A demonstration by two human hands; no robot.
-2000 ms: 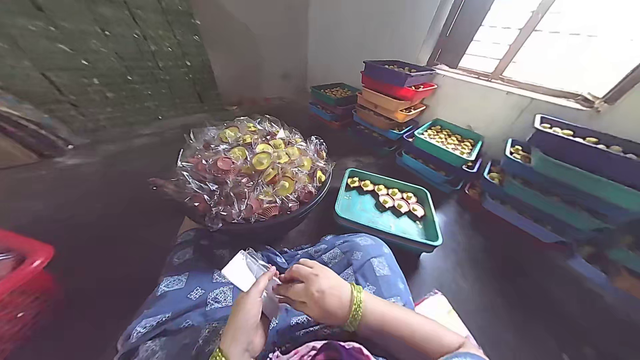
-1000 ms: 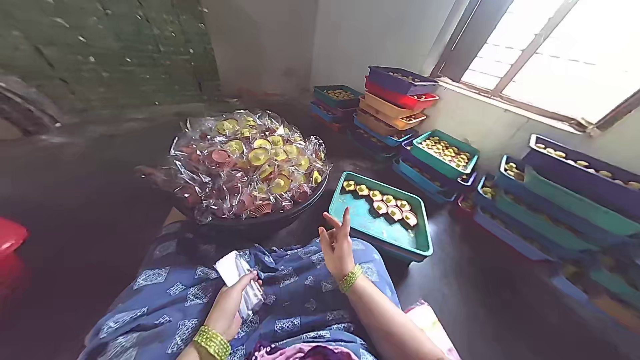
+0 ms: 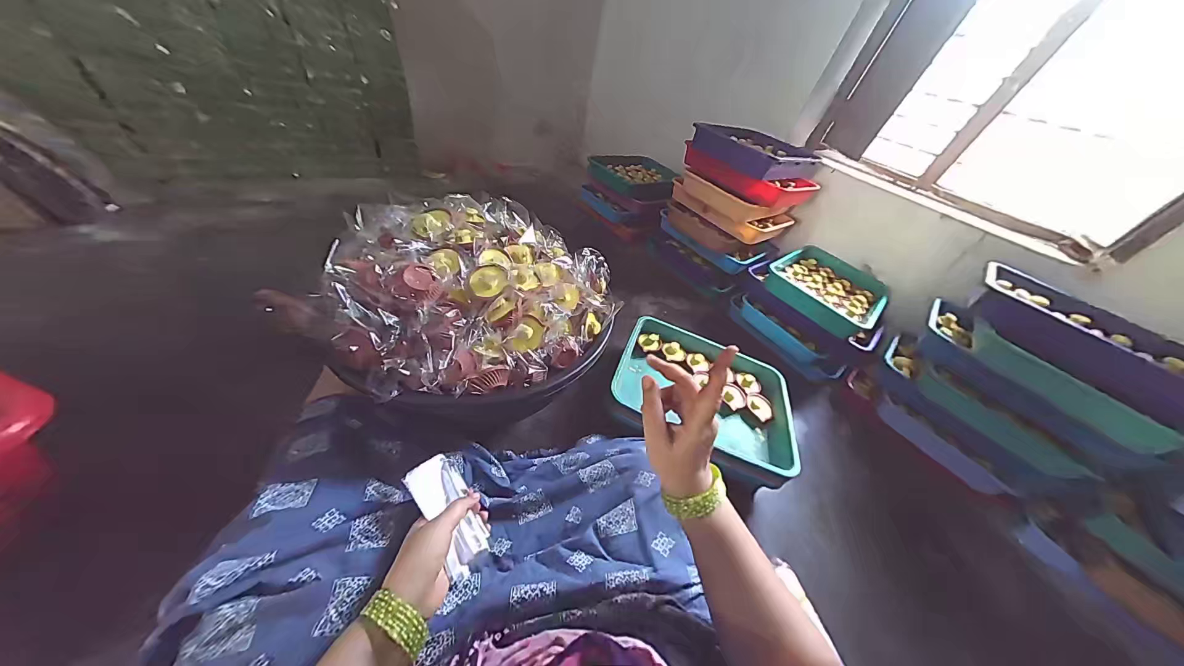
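Observation:
My left hand (image 3: 439, 548) holds a small bundle of white folded paper or packets (image 3: 448, 511) above my lap. With its fingers spread and nothing seen in it, my right hand (image 3: 686, 421) is raised over the near-left part of a teal plastic tray (image 3: 784, 435). In that tray lie small round pieces with yellow-green tops (image 3: 673, 351), set in short rows; my fingers hide some of them. Left of the tray, a dark round basin (image 3: 481, 407) is heaped with clear-wrapped pieces (image 3: 488, 280), some yellow and some reddish-brown.
Stacks of colored trays (image 3: 740, 194) with similar pieces stand along the wall under the window. More stacked trays (image 3: 1064, 370) are at the right. Part of a red plastic object (image 3: 23, 412) shows at the far left. Blue patterned cloth (image 3: 555, 536) covers my lap.
My hands were together at the white bundle two seconds ago. My right hand has since moved away, up and right toward the tray, while my left hand keeps the bundle.

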